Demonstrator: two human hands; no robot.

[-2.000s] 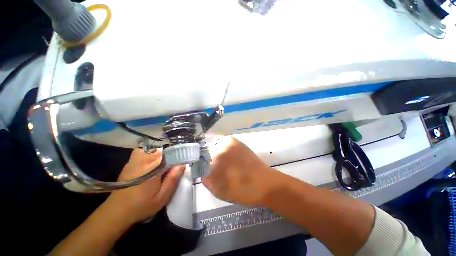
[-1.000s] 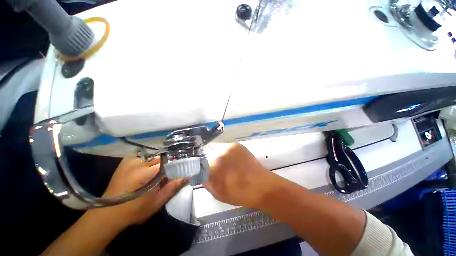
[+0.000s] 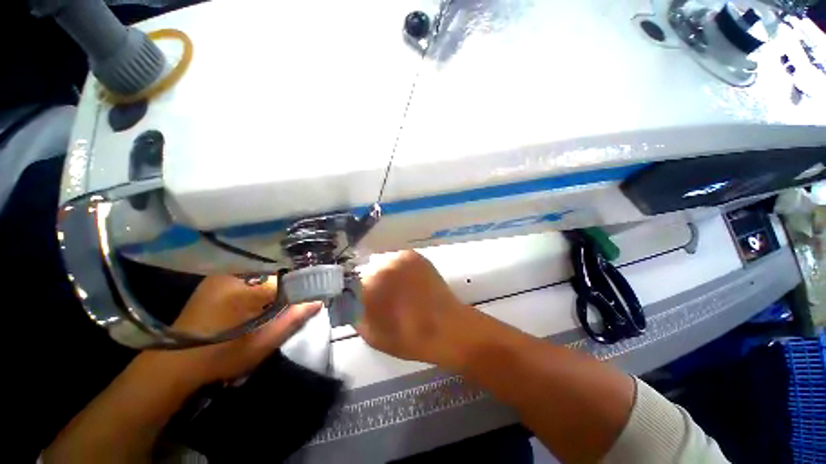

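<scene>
The white sewing machine head [image 3: 507,109] with a blue stripe fills the upper view. A black and light-grey garment piece [image 3: 272,403] lies under my left hand and hangs over the table's front edge. My left hand [image 3: 226,317] is at the needle area, its fingers on the cloth, partly behind the curved chrome guard [image 3: 100,272]. My right hand [image 3: 403,304] is just right of the grey ribbed tension dial [image 3: 314,283], fingers bent inward. Its fingertips and the needle are hidden, so I cannot tell what it holds.
Black-handled scissors [image 3: 609,304] and a green piece [image 3: 600,242] lie right of my hands. A ruler strip [image 3: 435,391] runs along the front edge. A black panel [image 3: 715,181] is on the machine. A blue basket [image 3: 806,385] stands at lower right.
The machine and scissors have shifted left in the view as the camera moved. My hands remain by the needle area. The dark cloth below my left hand has shifted and looks more bunched.
</scene>
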